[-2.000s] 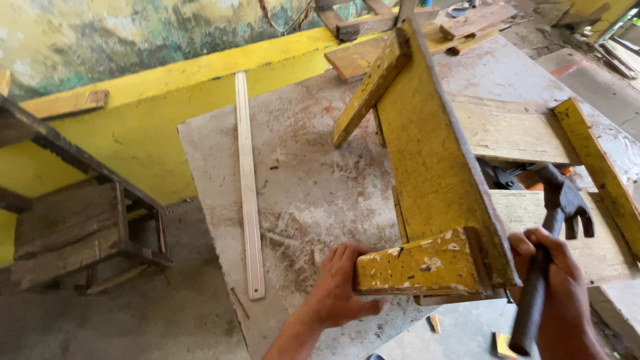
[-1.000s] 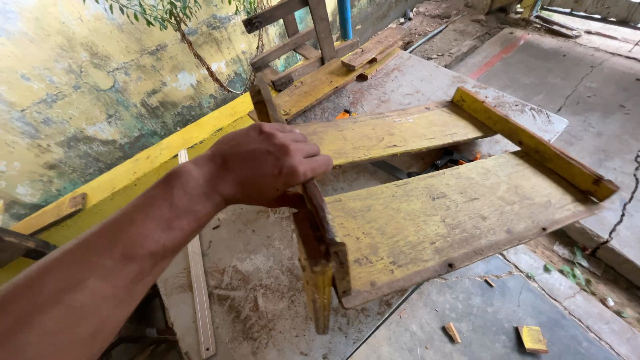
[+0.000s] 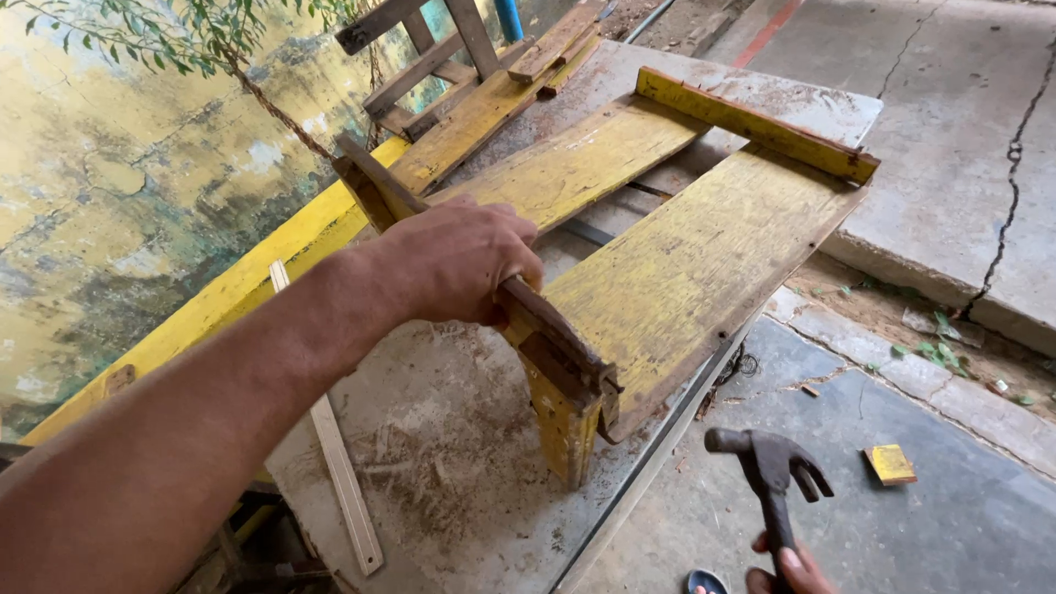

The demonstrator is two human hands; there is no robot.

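My left hand (image 3: 466,260) grips the top edge of the near crosspiece of a yellow-painted wooden frame (image 3: 693,264). Two wide planks run from that crosspiece to a yellow rail (image 3: 755,124) across the far end. A short yellow leg (image 3: 565,433) points down from the near corner, close to the table top. At the bottom right, my right hand (image 3: 788,569) holds a claw hammer (image 3: 771,474) by its handle, with the head up, beside the table and apart from the frame.
The frame is on a grey table (image 3: 412,495) with debris and a pale wooden strip (image 3: 342,478). Behind stand more yellow boards (image 3: 470,124) and a wooden slatted piece (image 3: 421,66). A yellow wall with a ledge (image 3: 247,280) borders the left. A small yellow block (image 3: 891,464) lies on the floor.
The frame, tilted up on its side two seconds ago, now lies with its wide planks facing up. My left hand has moved from the near leg to the top of the crosspiece.
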